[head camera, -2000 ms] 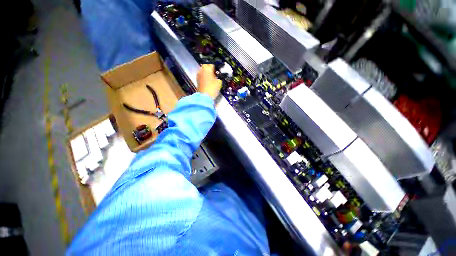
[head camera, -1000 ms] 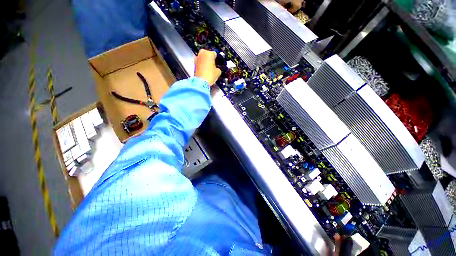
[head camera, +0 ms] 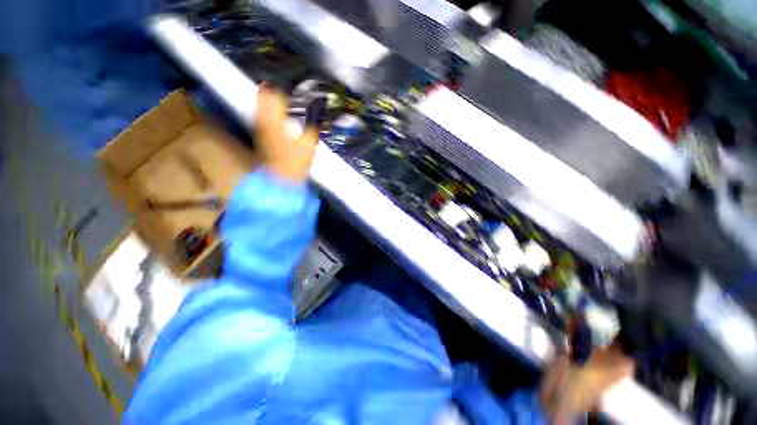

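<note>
The view is blurred. My left hand [head camera: 286, 145] is over the edge rail [head camera: 398, 228], at the near side of the black circuit boards [head camera: 390, 170]. Its fingers look spread, with a black cover on one; whether they hold anything is unclear. My right hand [head camera: 585, 382] is at the lower right, over the rail and board edge, with a black-covered finger near a white block component [head camera: 602, 319]. Its grip is too blurred to tell. More white components [head camera: 506, 247] stand on the board.
Long silver heat sinks [head camera: 531, 178] line the boards. An open cardboard carton [head camera: 162, 178] with blurred cutters and a wound coil [head camera: 192, 241] is below the rail. A box of white parts [head camera: 124, 290] is beside it. A red heap [head camera: 647, 100] lies beyond.
The view has swung, so the boards appear shifted left and up. My left hand has changed from a closed-looking shape to spread fingers. My right hand shows more fully at the lower right.
</note>
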